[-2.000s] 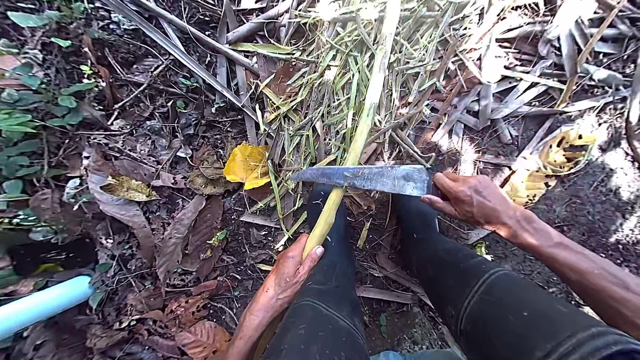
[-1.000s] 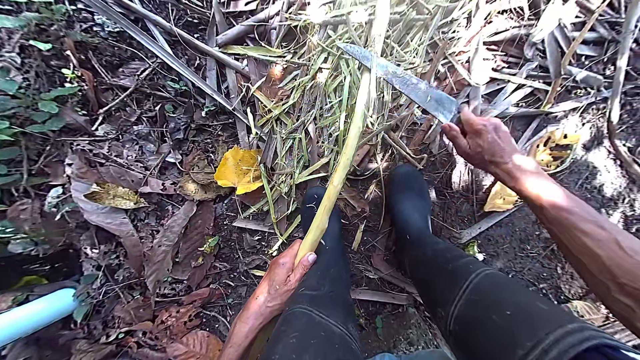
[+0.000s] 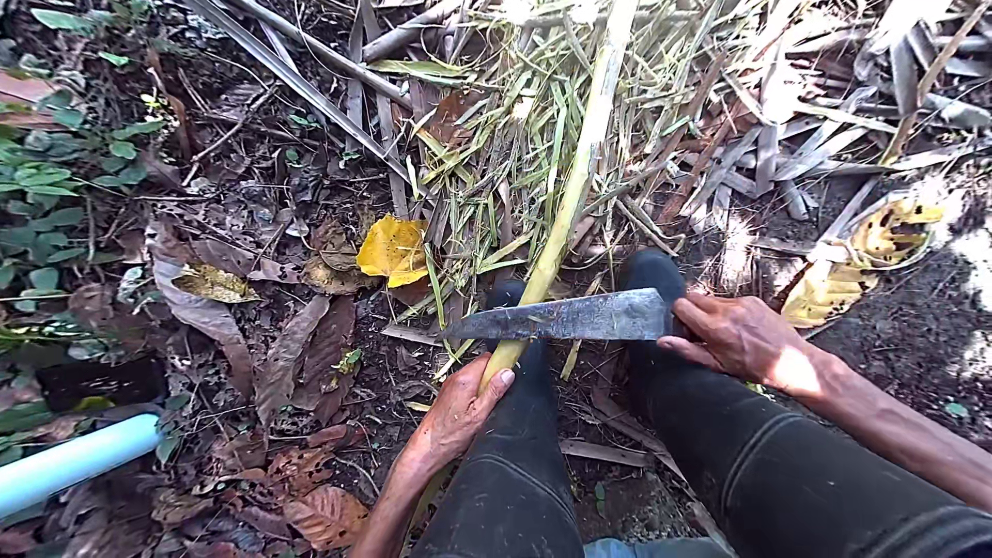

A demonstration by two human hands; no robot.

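My left hand (image 3: 459,403) grips the lower end of a long, pale yellow-green stripped stalk (image 3: 577,182), which slants up and away to the top of the view. My right hand (image 3: 736,337) is closed round the handle of a machete (image 3: 581,318); the fingers hide the handle. The wide metal blade lies across the stalk just above my left hand, its pointed tip to the left. Thin green and yellow shavings (image 3: 496,186) are heaped on the ground around and under the stalk.
Black rubber boots (image 3: 655,279) stand below the blade. A light blue pipe (image 3: 77,461) juts in at lower left. A yellow leaf (image 3: 394,252) lies left of the stalk, dry brown leaves (image 3: 325,515) cover the soil, and dry fronds (image 3: 767,155) lie at upper right.
One second ago the machete was far up the stalk; it is now back near my left hand, as it was two seconds ago. My left hand keeps its hold.
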